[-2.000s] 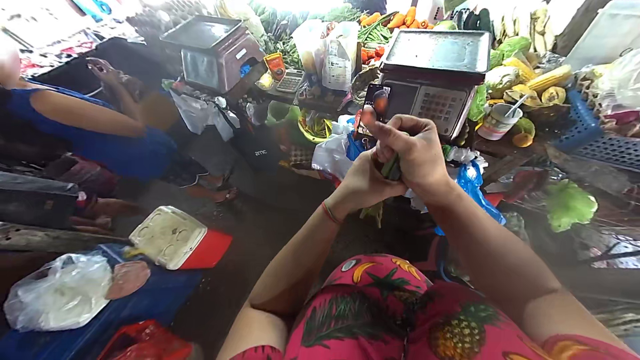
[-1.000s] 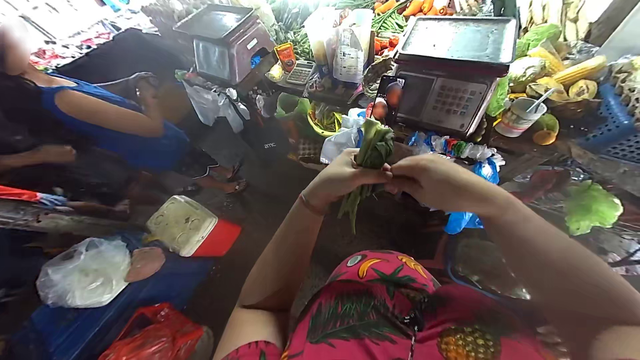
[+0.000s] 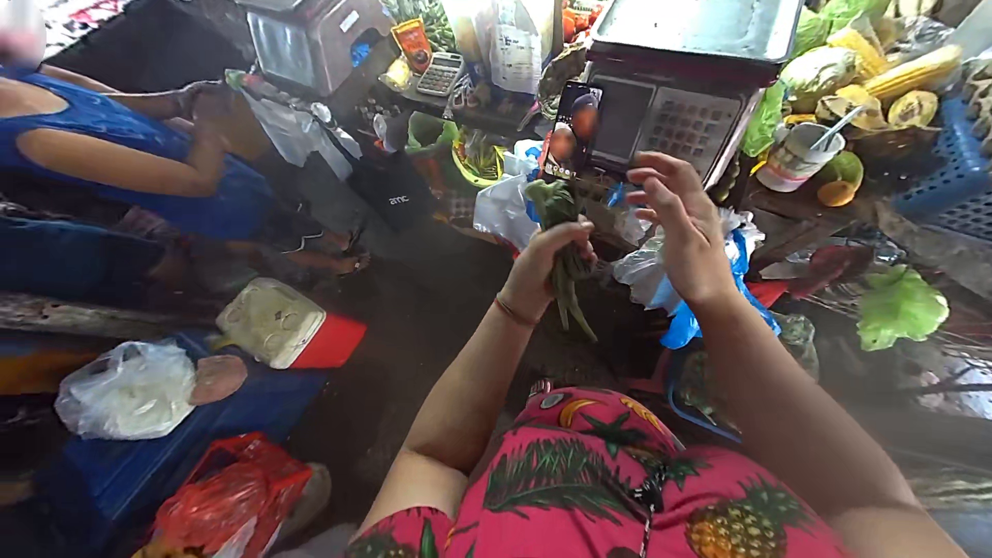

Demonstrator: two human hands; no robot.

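My left hand (image 3: 546,267) is closed around a bundle of green leafy vegetable (image 3: 570,287), its leaves above the fist and its stalks hanging below. Raised to the right of it, my right hand (image 3: 682,225) has its fingers apart and holds nothing. Just beyond both hands a smartphone (image 3: 572,128) with a lit screen leans by a weighing scale (image 3: 690,128) with a metal pan and a keypad. White and blue plastic bags (image 3: 682,322) hang below my right hand.
A person in blue (image 3: 178,170) stands at the left. A lidded container (image 3: 271,322), a clear plastic bag (image 3: 128,391) and a red bag (image 3: 232,484) lie lower left. Corn (image 3: 914,70), a white cup (image 3: 798,159) and a blue basket (image 3: 945,174) are at the right.
My right hand has come away from the bundle and moved up and right, its fingers spread. My left hand still grips the bundle.
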